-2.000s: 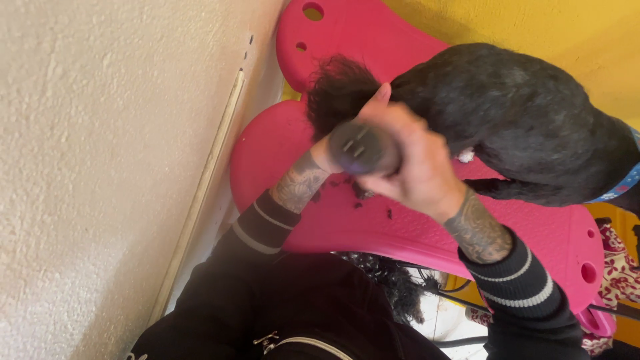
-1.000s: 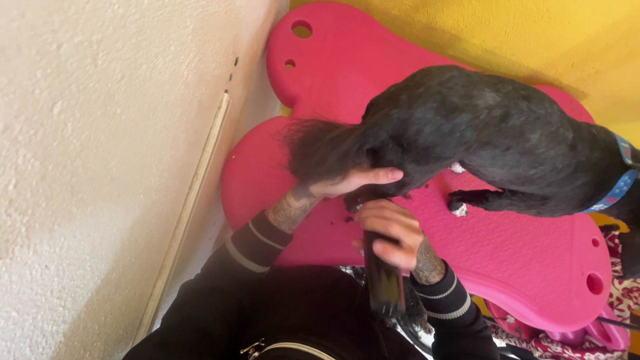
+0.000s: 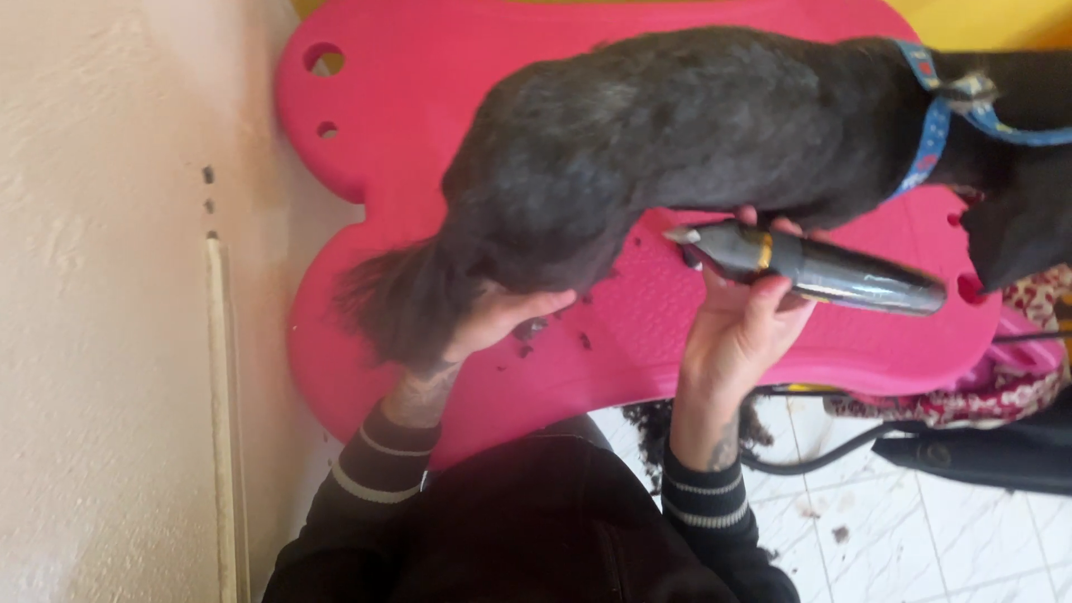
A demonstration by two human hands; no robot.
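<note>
A black dog with closely clipped fur and a blue patterned harness stands on a pink bone-shaped plastic grooming table, its head toward the right. My left hand is at the dog's hindquarters below the bushy tail; its thumb shows, while the fingers are hidden behind the leg and tail, so its grip is unclear. My right hand holds a dark cordless hair clipper with a gold ring, its blade end pointing left, just below the dog's belly. Cut tufts of hair lie on the tabletop.
A textured wall with a cable channel rises at the left. Below the table, a pile of dark hair lies on the white tiled floor. Patterned cloth and a black tube are at the lower right.
My hands have moved apart. The clipper has gone right and swung from upright to nearly level in my right hand. My left hand stays by the dog's rear. The view has shifted closer.
</note>
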